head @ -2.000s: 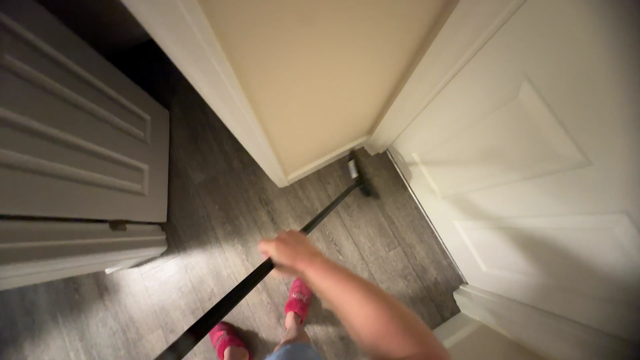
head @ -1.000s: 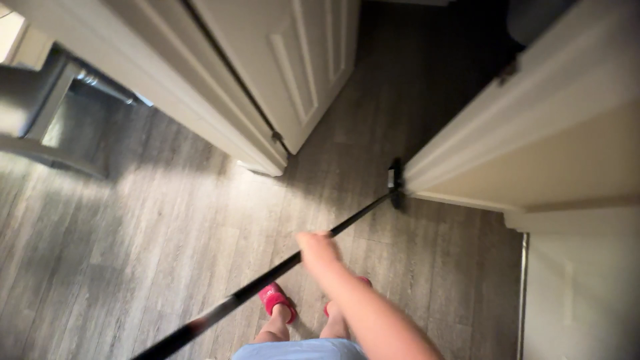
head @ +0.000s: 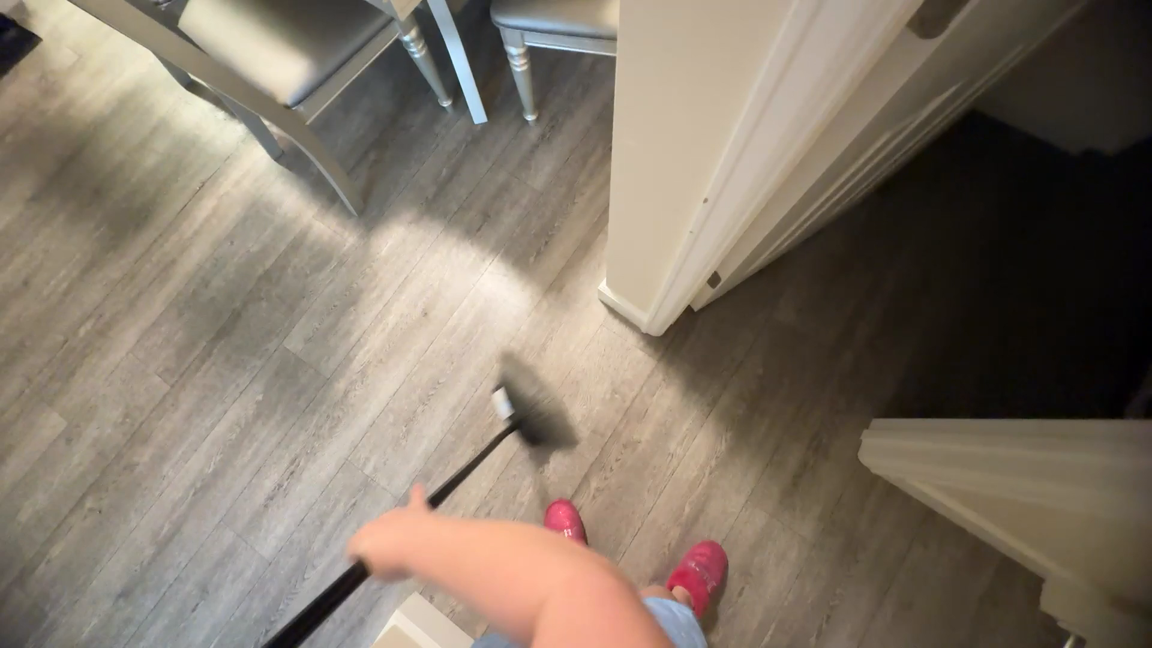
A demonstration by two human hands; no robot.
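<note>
My right hand (head: 391, 543) is closed around the black handle of a broom (head: 472, 463), at the lower left of centre. The handle slants from the bottom edge up to the right. At its far end, the dark broom head (head: 535, 418), with a white patch on it, is blurred and down at the wood-look floor (head: 297, 405), just beyond my feet. The upper end of the handle runs out of view, and my left hand does not show.
My feet wear pink clogs (head: 700, 571). A wall end with white trim (head: 652, 310) stands ahead, beside a white door (head: 792, 225) open onto a dark room. Another wall corner (head: 900, 450) is at the right. Chairs with grey seats (head: 297, 45) stand at the upper left.
The view has swung far to the left, bringing the chairs into view. The broom head has moved from the corner by the closed door, past the doorway edge, to the open floor near my feet.
</note>
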